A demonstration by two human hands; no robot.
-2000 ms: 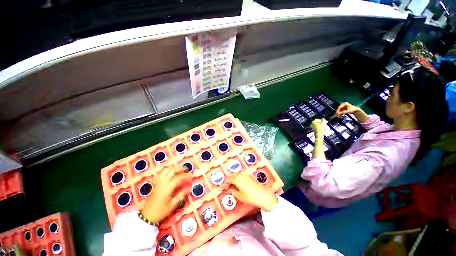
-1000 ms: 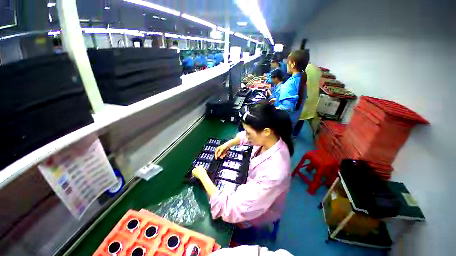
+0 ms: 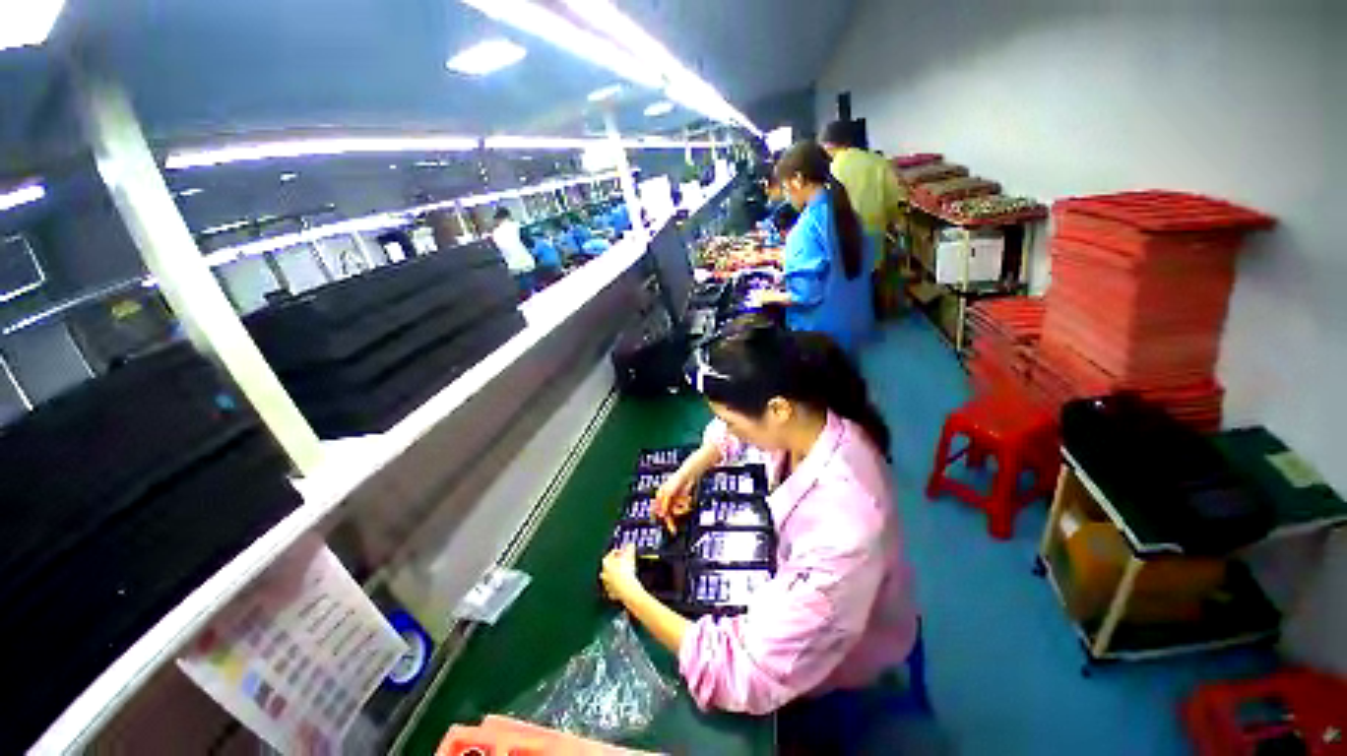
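Observation:
Neither of my hands is in the picture. The orange-red compartment tray (image 3: 517, 737) shows only as a corner at the bottom edge, with part of one round dark device at its left; the rest is cut off. A crumpled clear plastic bag (image 3: 603, 682) lies on the green bench just beyond the tray. A small clear packet (image 3: 494, 594) lies by the back ledge.
A neighbour in a pink smock (image 3: 813, 569) works over black trays (image 3: 694, 532). An instruction sheet (image 3: 296, 650) hangs at left beside a blue tape roll (image 3: 406, 650). Stacked black trays (image 3: 384, 332) fill the shelf. A red stool (image 3: 994, 455) and red tray stacks (image 3: 1138, 296) stand right.
The view has swung up and right along the line. My hands, earlier over the orange-red tray, have left the picture, and most of the tray has dropped out below.

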